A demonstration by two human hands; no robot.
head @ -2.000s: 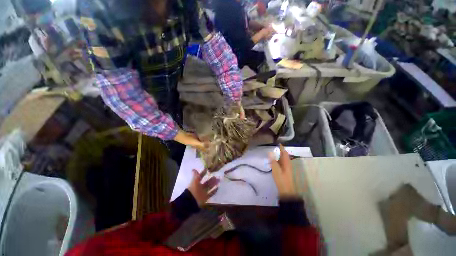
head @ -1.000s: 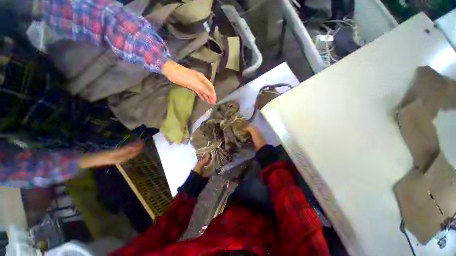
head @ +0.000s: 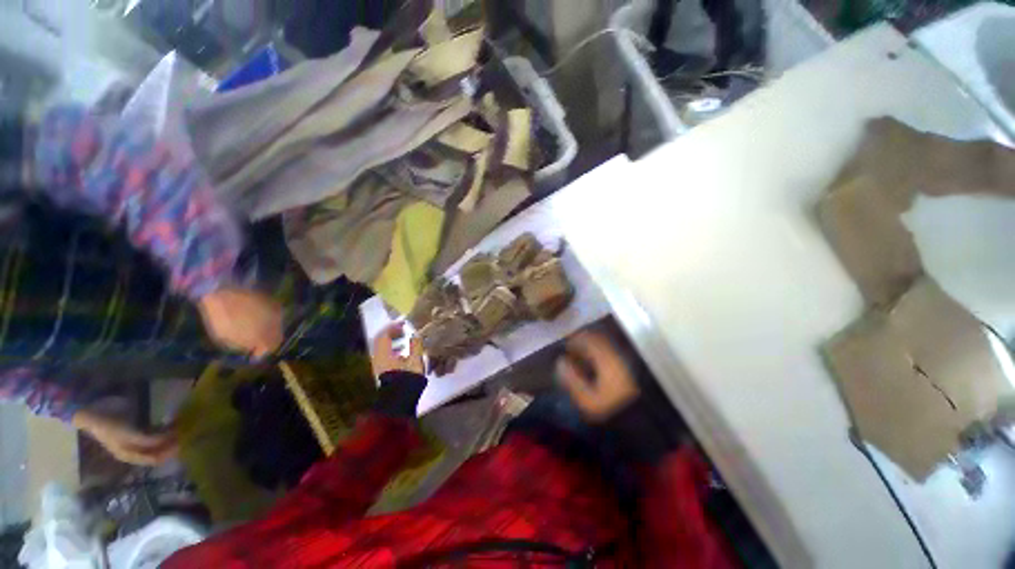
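Observation:
Several tied brown bundles of pieces (head: 490,298) lie together on a low white surface (head: 584,200) in front of me. My left hand (head: 397,351) is at the left end of the bundles, with something small and white at its fingers; blur hides whether it grips anything. My right hand (head: 598,373) is just below the right end of the bundles, apart from them, fingers curled and apparently empty. Flat dark brown pieces (head: 473,420) lie on my lap.
A chain of sewn brown pieces (head: 879,222) lies on the white machine table (head: 712,245) at right. A heap of brown fabric (head: 334,133) stands beyond the bundles. Another person's hand (head: 243,319) is at left. A bin (head: 545,117) stands behind.
The other person's arms have drawn back left from the bundles. My right hand has come off the bundles towards me. The bundles now lie spread in a row instead of one clump.

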